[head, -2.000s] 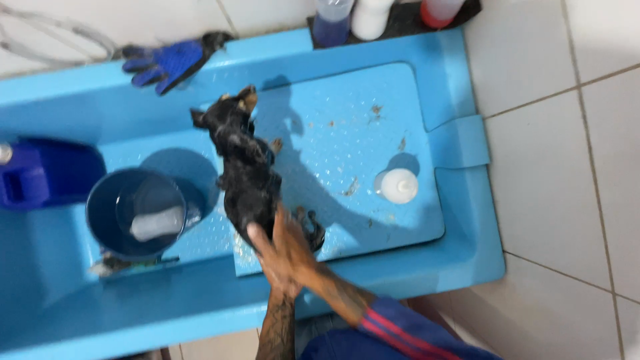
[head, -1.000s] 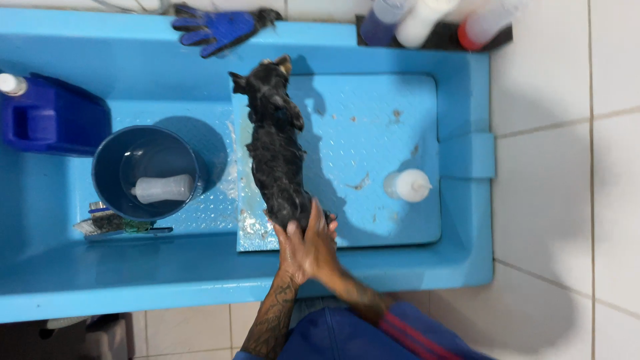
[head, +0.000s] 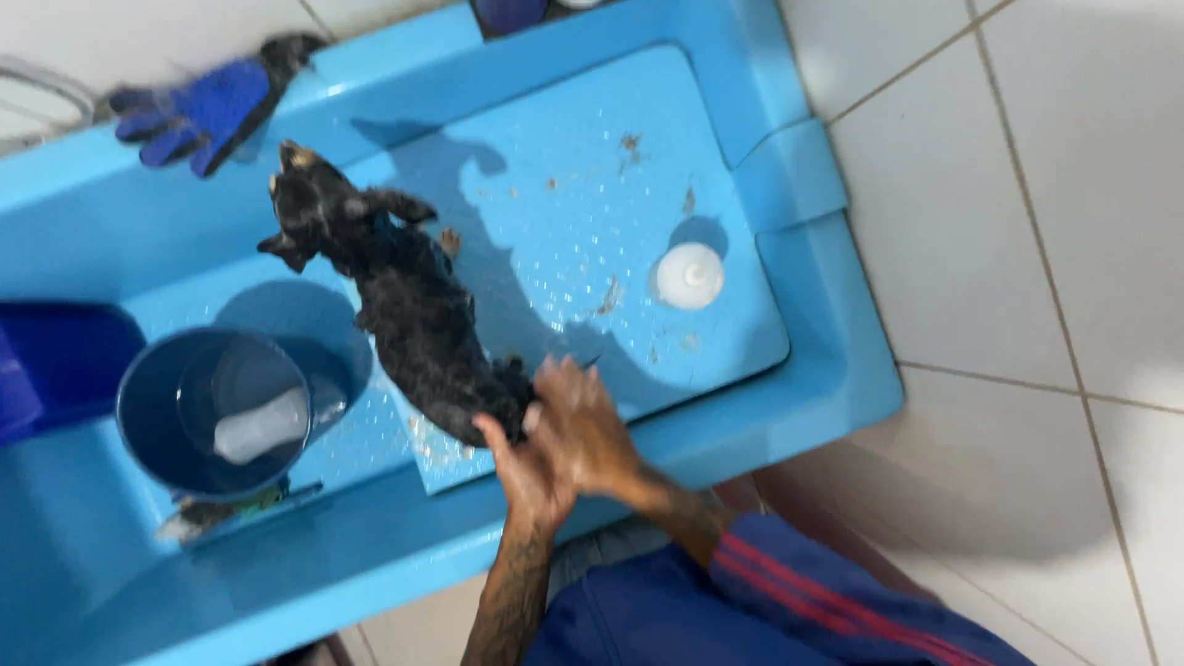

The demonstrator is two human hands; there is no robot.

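A wet black dog with tan muzzle (head: 416, 314) stands on the raised light-blue platform of a blue plastic tub (head: 814, 370), its head toward the tub's far wall. My left hand (head: 532, 476) is at its rump, thumb up against the fur. My right hand (head: 583, 425) lies beside it at the tail end, fingers extended, partly overlapping the left. Whether the fingers grip the tail or a hind leg cannot be made out. A white bottle (head: 689, 276) stands on the platform to the right of the dog.
A dark blue bucket (head: 215, 412) holding a translucent bottle (head: 262, 427) stands left of the dog, beside a blue jug (head: 65, 365). A brush (head: 199, 520) lies below the bucket. A blue-and-black rubber-faced glove (head: 208, 109) hangs over the far rim.
The dog's head has turned toward the left and its body slants more. My hands stay at its rump, the right one now with fingers more extended. The view has tilted.
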